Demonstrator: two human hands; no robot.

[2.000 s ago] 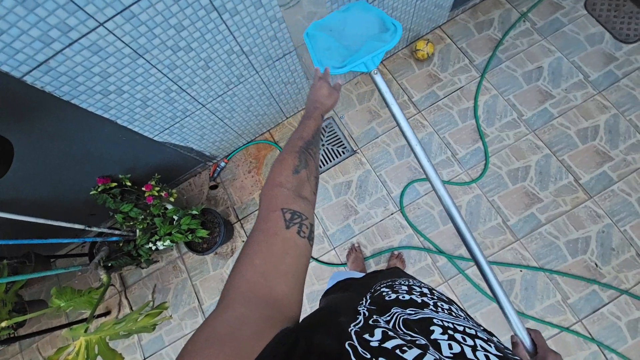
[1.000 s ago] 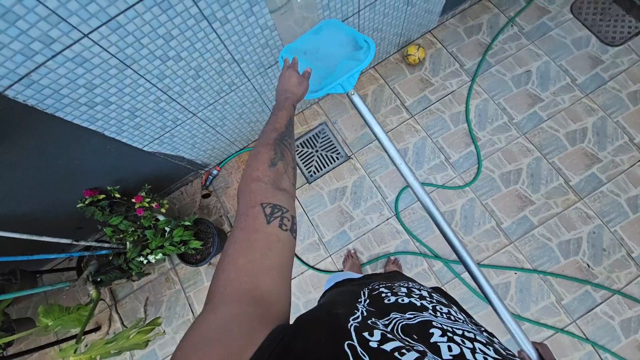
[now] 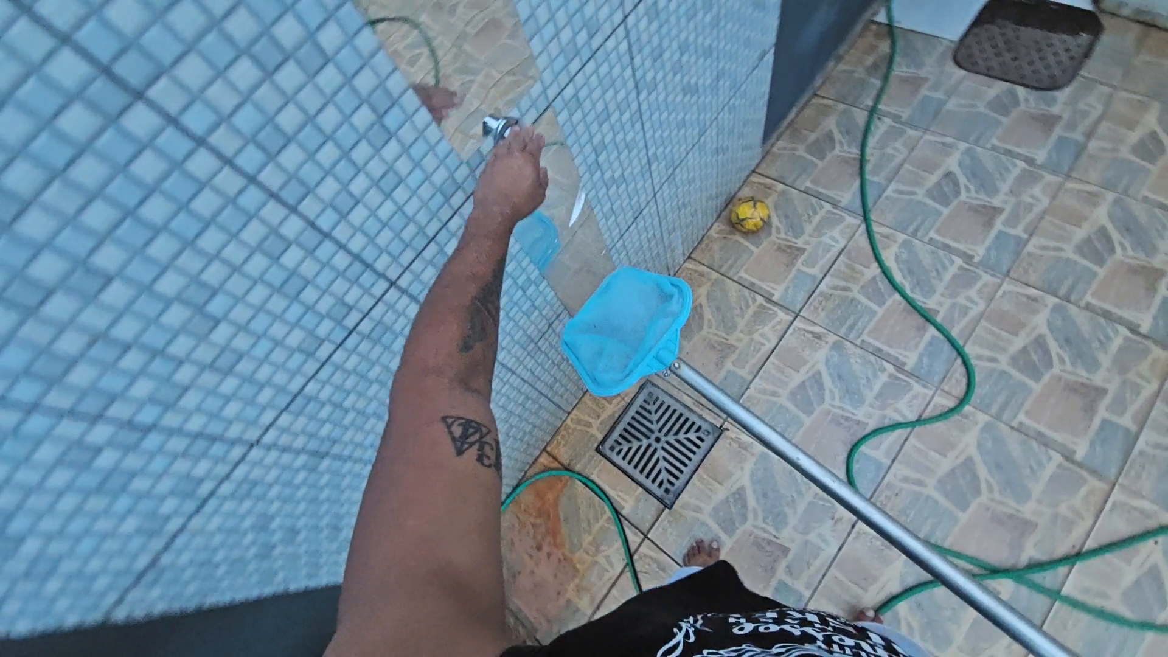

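Note:
My left hand (image 3: 513, 178) reaches up to a chrome tap knob (image 3: 497, 128) on the blue-tiled wall; its fingers overlap the knob, and whether they grip it I cannot tell. Below and to the right of that hand is a blue pool skimmer net (image 3: 628, 330), close to the wall, above the floor drain. The net's metal pole (image 3: 849, 497) slants down to the lower right edge. My right hand is out of view.
A square floor drain (image 3: 659, 443) lies beside the wall. A green hose (image 3: 922, 315) winds across the stone-patterned floor, near my bare feet. A yellow ball (image 3: 750, 214) rests near the wall, and a dark mat (image 3: 1029, 41) is at the top right.
My left hand has left the net's blue frame and moved to the tap knob on the wall. The view has shifted toward the wall; the potted plants are out of view.

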